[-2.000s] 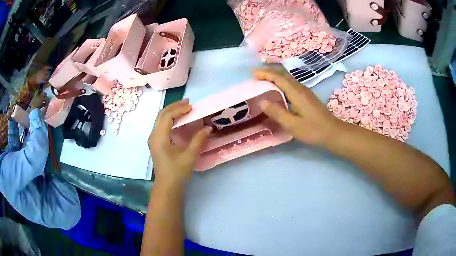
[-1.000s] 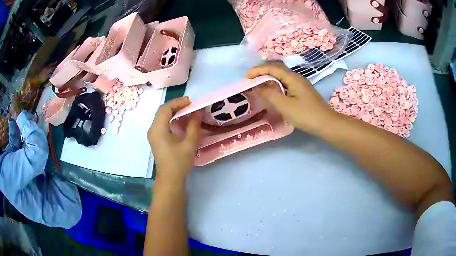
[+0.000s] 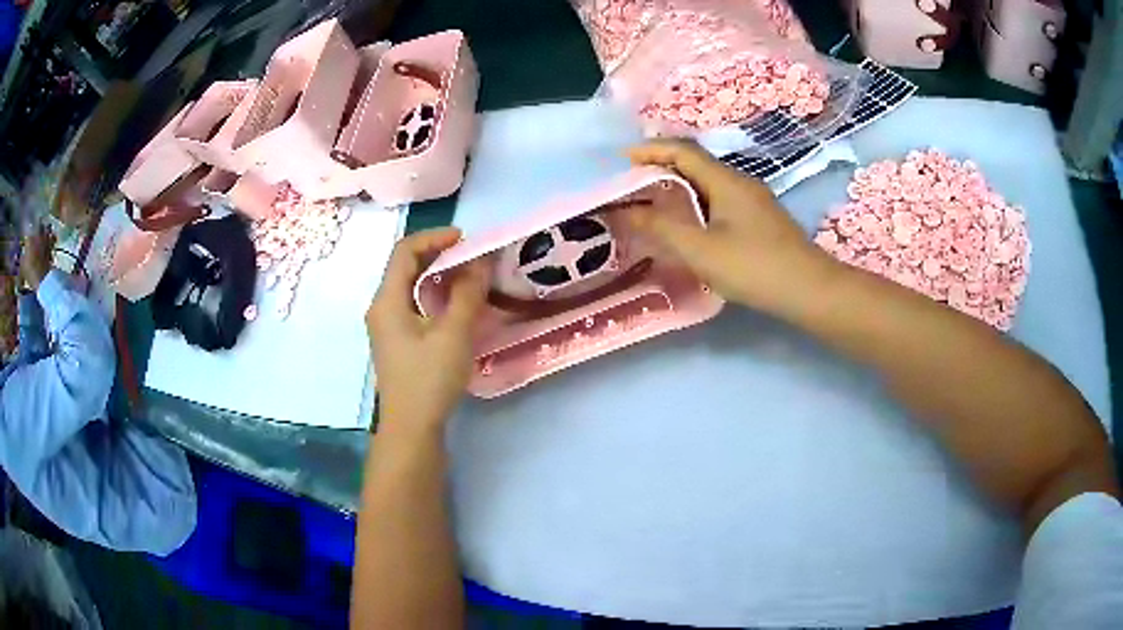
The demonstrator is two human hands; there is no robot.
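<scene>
A pale pink housing (image 3: 579,338) is held above the white sheet, its open side towards me. A round dark opening with pink cross bars (image 3: 565,252) shows inside it. A brown strap (image 3: 585,299) curves inside, below the opening. My left hand (image 3: 425,326) grips the housing's left end, thumb inside. My right hand (image 3: 727,234) grips the right end, fingers on the top edge and thumb inside. The thumb tips are partly hidden by the housing's walls. A loose pile of pink discs (image 3: 930,240) lies at the right.
A clear bag of pink discs (image 3: 727,86) lies on a gridded sheet (image 3: 850,117) at the back. Pink housings (image 3: 413,123) stand at left, others (image 3: 905,31) at top right. A black bundle (image 3: 206,283) and loose discs lie left. A person's light blue sleeve (image 3: 92,431) shows at far left.
The housing has tilted so that more of the round opening and the strap inside show. Both hands have kept their grip at its ends. The person's sleeve at left has shifted slightly.
</scene>
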